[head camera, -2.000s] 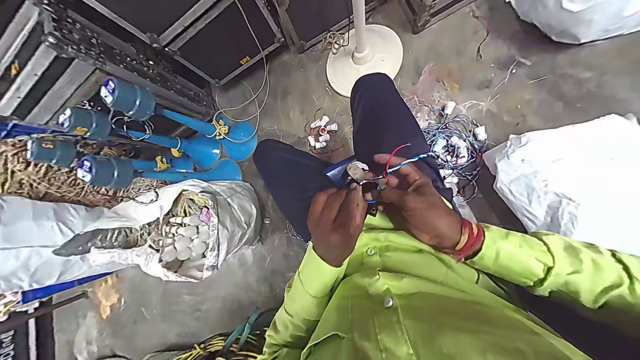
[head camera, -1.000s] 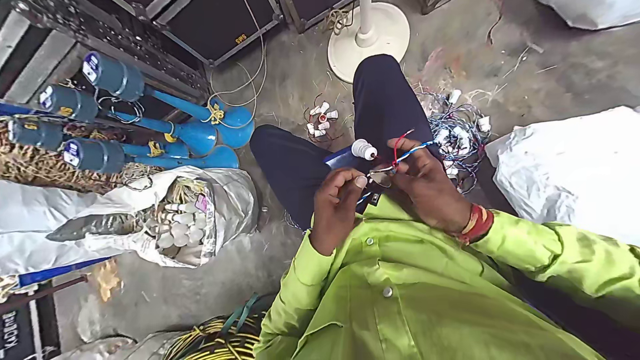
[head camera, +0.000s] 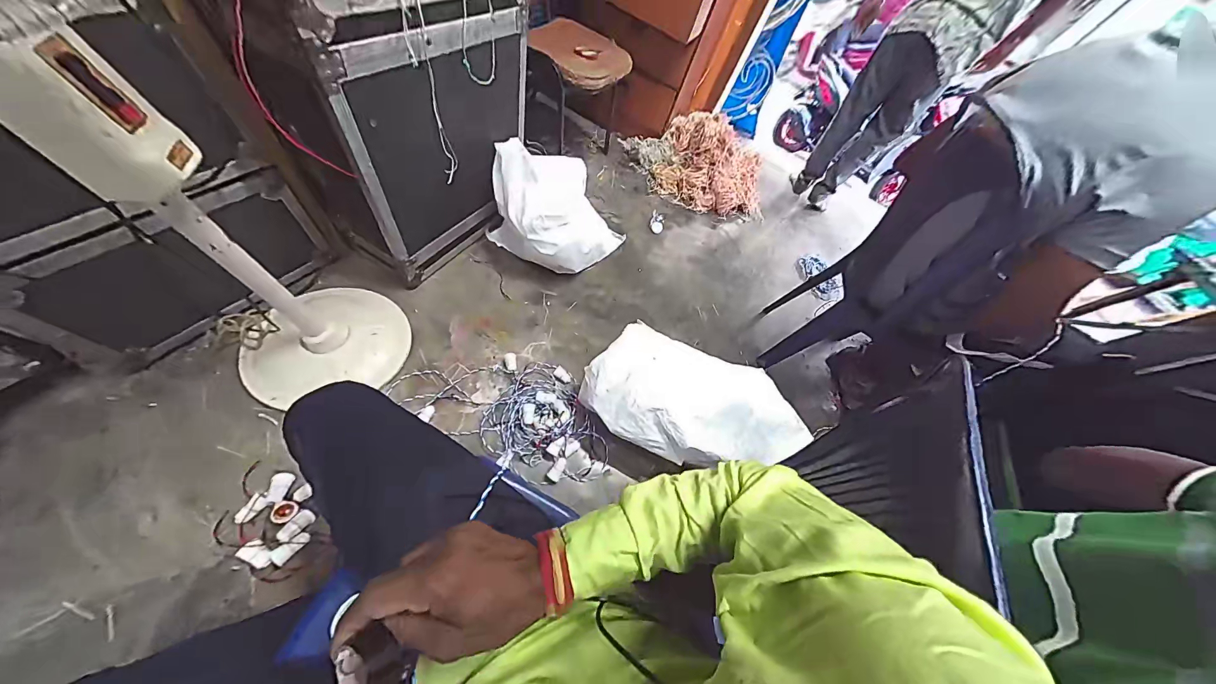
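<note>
My right hand (head camera: 465, 589), with a red and yellow wristband, is curled low in the view over my lap. A blue-and-white twisted wire (head camera: 491, 489) comes out from behind its knuckles and leads up toward a tangle of wire with white lamp holders (head camera: 537, 413) on the floor. The curved white edge of an object (head camera: 342, 613) shows beside the fingers. Of my left hand (head camera: 380, 655) only a dark part seems to show at the bottom edge, below the right fingers; its grip is hidden. A blue object (head camera: 318, 622) lies by my thigh.
Loose white lamp holders (head camera: 280, 518) lie on the floor at left. Ahead are a round white stand base (head camera: 328, 347), a white sack (head camera: 693, 394), another white sack (head camera: 556, 209) and black cases (head camera: 427, 123). A person (head camera: 950, 190) bends at right.
The view has swung far to the right, bringing in the bending person and the doorway. The blue horn-shaped units and the sack of bulbs have left the view. My left hand is now mostly out of frame.
</note>
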